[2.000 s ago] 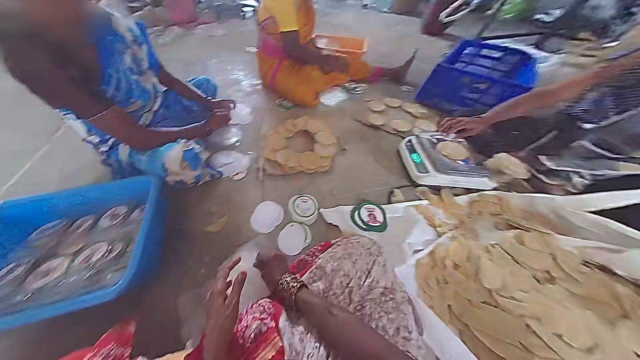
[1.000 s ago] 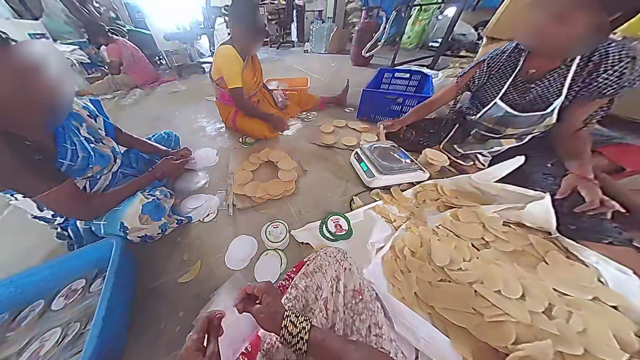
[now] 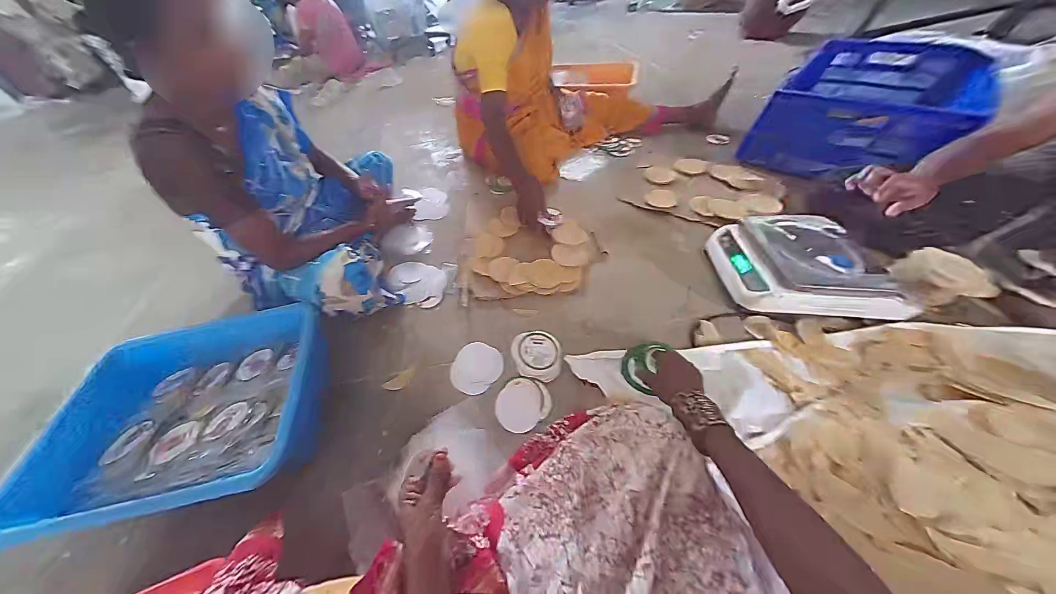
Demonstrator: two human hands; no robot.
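Observation:
My right hand point(image 3: 672, 375), with bangles at the wrist, reaches out to the right and touches green-rimmed round labels point(image 3: 639, 369) at the white sheet's edge; whether it grips one is hidden. Low in the middle, my left hand point(image 3: 427, 487) has its fingers curled beside clear plastic film point(image 3: 458, 441); I cannot tell if it holds the film. Between and beyond my hands lie a stack of plain white discs point(image 3: 477, 368), a stack of printed round labels point(image 3: 537, 353) and another stack of white discs point(image 3: 520, 405).
A blue tub point(image 3: 309, 396) of packed discs stands left. Thin tan discs point(image 3: 932, 462) are heaped on a white sheet point(image 3: 751, 388) at right, below a digital scale point(image 3: 813, 268). Co-workers sit around a ring of tan discs point(image 3: 544, 274); a blue crate point(image 3: 858, 124) stands behind.
My right hand has moved away from my left hand, over to the green-rimmed labels. The co-worker in yellow and orange now reaches down to the disc ring. The co-worker's hand at right is off the scale.

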